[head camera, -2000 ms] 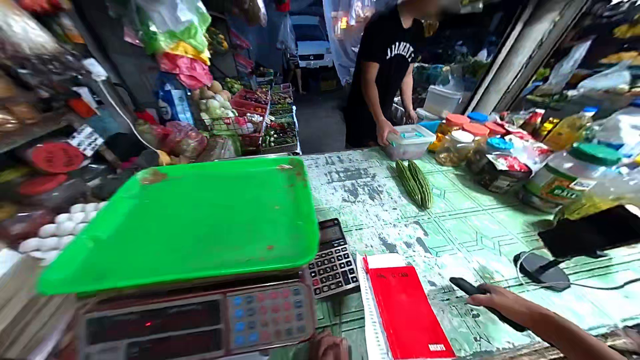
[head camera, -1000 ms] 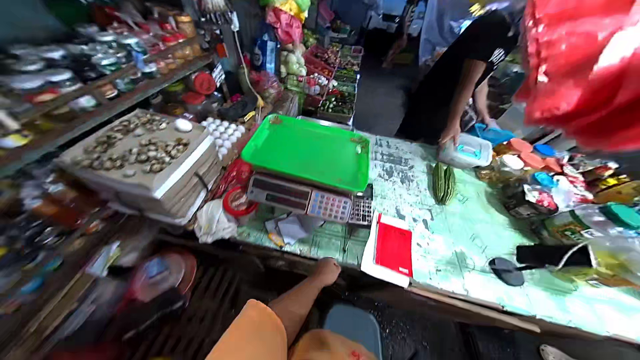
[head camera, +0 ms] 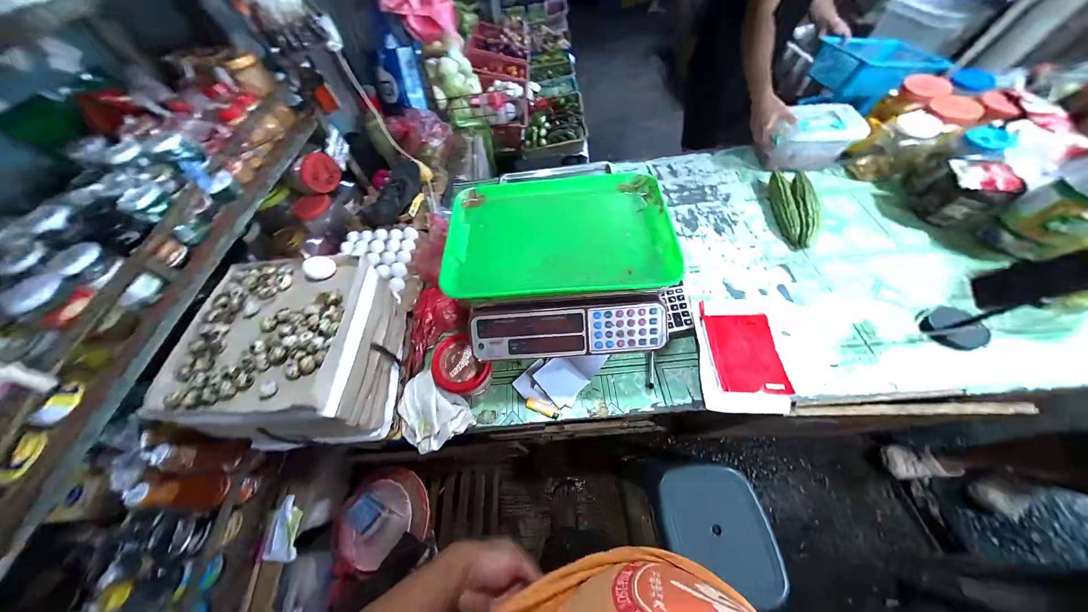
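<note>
My left hand [head camera: 497, 568] is low in the view, blurred, beside the front of an orange shirt; its fingertips are partly hidden against the cloth. My right hand is not in view. On the counter before me stands a digital scale [head camera: 568, 330] with a bright green tray [head camera: 561, 238]. A calculator [head camera: 677, 309] is partly under the tray's right side. Right of it a red notebook [head camera: 748, 353] lies on white paper. Two ridged green bitter gourds [head camera: 795, 211] lie farther back. Several spotted quail eggs [head camera: 297, 340] rest on a stack of trays at left.
Across the counter [head camera: 875, 280], another person's hand [head camera: 772, 123] touches a clear plastic container [head camera: 820, 136]; their other hand is by a blue basket [head camera: 875, 68]. Lidded jars [head camera: 952, 110] crowd the right. Shelves of jars [head camera: 170, 229] line the left. A grey-blue plastic stool [head camera: 722, 527] stands below.
The view has swung down and left. My left hand has drawn back from near the counter's edge to the shirt. My right hand, seen earliest on a black handle, has left the view.
</note>
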